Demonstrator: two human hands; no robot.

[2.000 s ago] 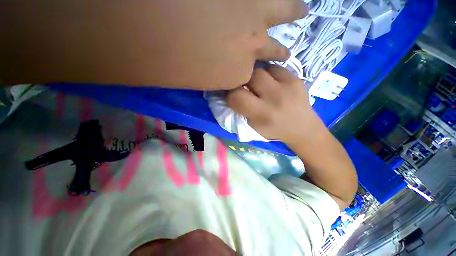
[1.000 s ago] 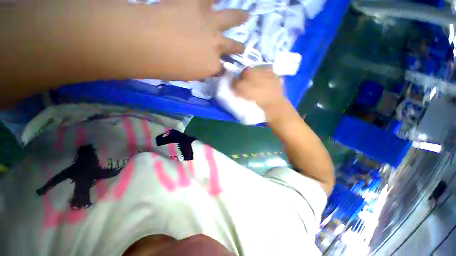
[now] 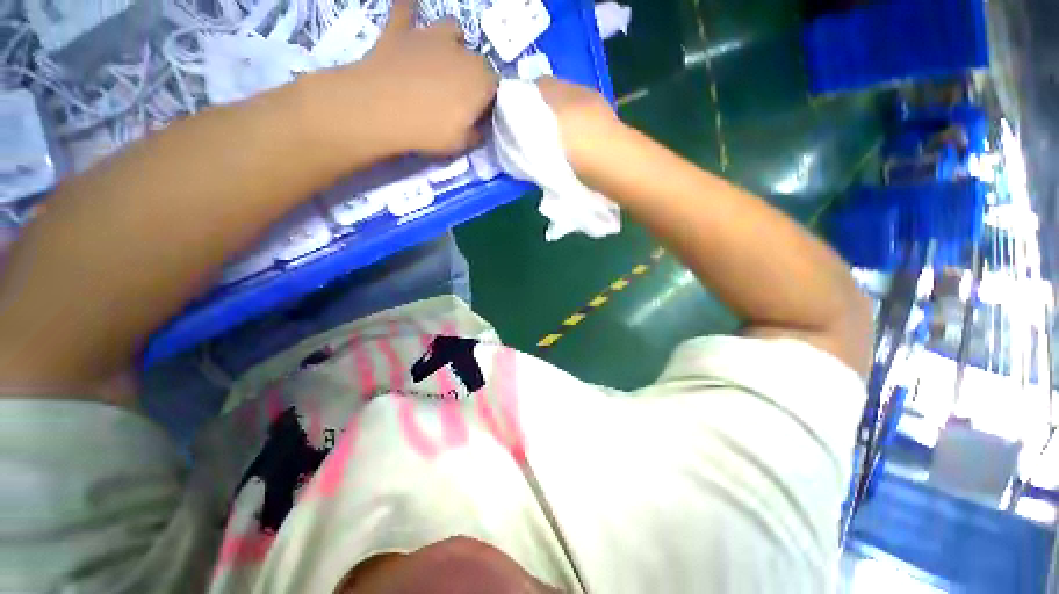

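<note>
A blue tote [image 3: 383, 253] holds white power adapters [image 3: 514, 26] and coiled white cables [image 3: 331, 26]; adapters line its near edge. My left hand [image 3: 436, 87] is over the tote's right part, one finger pointing up the frame. Its other fingers are curled, and whether they hold an adapter is hidden. My right hand [image 3: 575, 113] is at the tote's right corner, closed on a crumpled white cloth [image 3: 534, 145] that hangs past the tote's edge. The two hands are close together, with the cloth between them.
The green floor [image 3: 650, 261] with a yellow-black marking line [image 3: 600, 298] lies to the right of the tote. Blue totes [image 3: 894, 46] and workstations stand at the far right. A small white piece [image 3: 612, 19] lies beyond the tote's right edge.
The view has swung, so the tote sits further left and more of its near edge shows. Both hands remain together at its right part; the cloth now hangs down from my right hand.
</note>
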